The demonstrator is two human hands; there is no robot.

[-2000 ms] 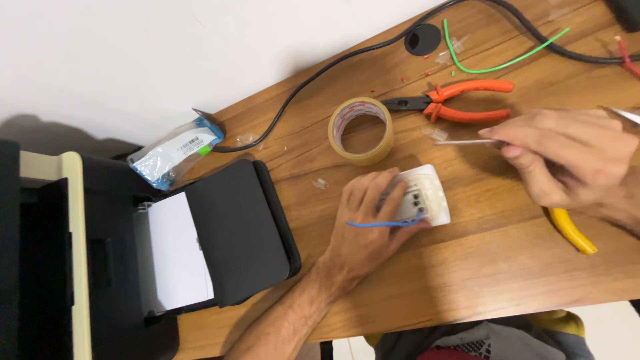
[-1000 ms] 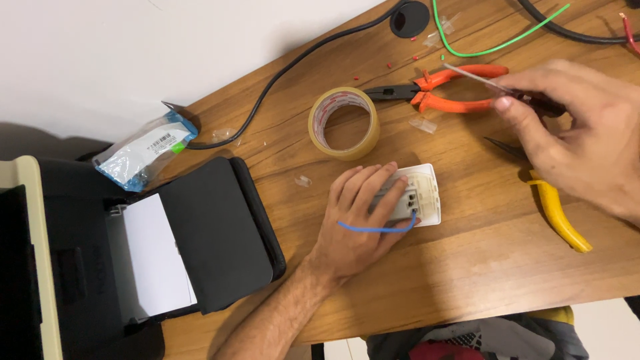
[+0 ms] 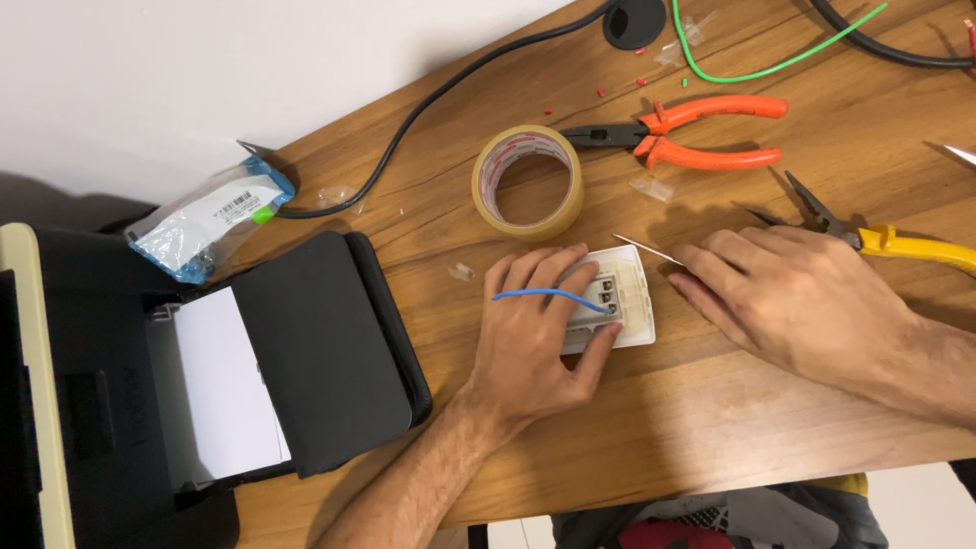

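My left hand (image 3: 530,335) is closed around a white electrical outlet plate (image 3: 640,305), which lies with its terminal side up on the wooden table. A short blue wire (image 3: 543,292) runs from a screw terminal at the near end of the row and arches over my left fingers. To the right of the plate, my right hand (image 3: 770,293) grips a thin metal shaft (image 3: 648,249), probably a screwdriver's; its handle is hidden in the palm. The shaft's tip points up and left, just above the plate's upper corner, apart from the terminals.
A tape roll (image 3: 526,183) touches orange-handled pliers (image 3: 709,133) above the plate. Yellow-handled pliers (image 3: 915,248) lie behind my right hand. Green wire (image 3: 732,78), black cable (image 3: 427,99) and red scraps (image 3: 601,93) lie farther back. A printer (image 3: 99,381) and plastic packet (image 3: 213,217) are left.
My right hand has moved down and left with the metal shaft, closer to the outlet plate and away from the orange-handled pliers. My left hand has stayed on the plate.
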